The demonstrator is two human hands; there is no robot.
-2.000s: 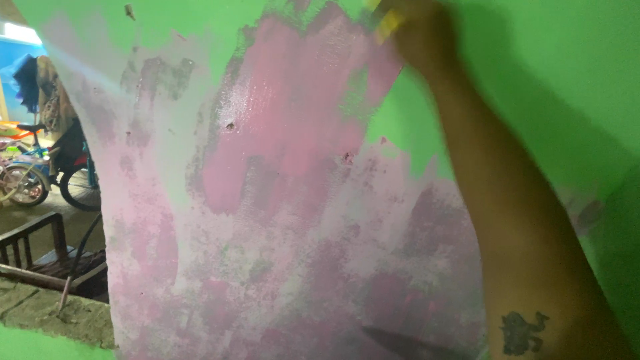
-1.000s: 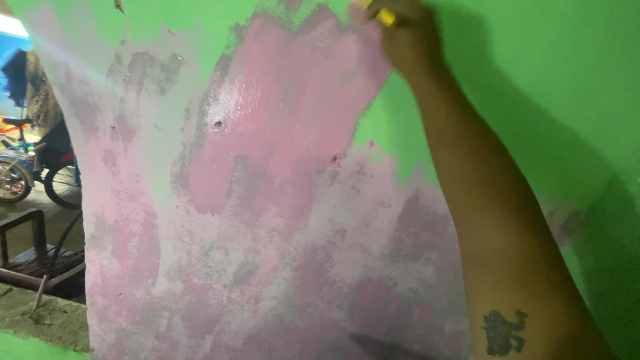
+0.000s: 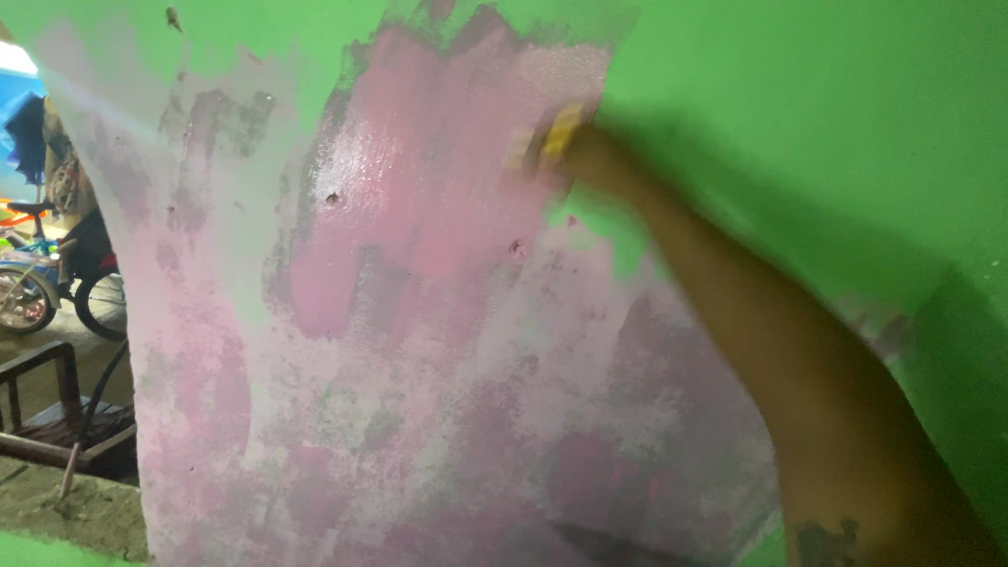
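My right hand (image 3: 587, 150), blurred by motion, is closed around a paintbrush with a yellow handle (image 3: 561, 134). The brush's pale bristles (image 3: 520, 150) are at the right edge of a wet pink patch (image 3: 425, 157) on a green wall (image 3: 787, 102). Below and left of that patch, thinner, mottled pink paint lets grey and green show through. Small holes (image 3: 331, 198) mark the painted surface. My forearm reaches in from the lower right and hides part of the wall. My left hand is not in view.
At the left the wall ends in a curved edge beside an opening with a rough concrete ledge (image 3: 71, 504). Beyond it are a dark wooden chair (image 3: 63, 394), bicycles (image 3: 55, 291) and hanging cloth (image 3: 27, 138).
My right hand has moved down with the brush from the top of the pink patch. Pink paint now shows at the upper right, where the hand was before.
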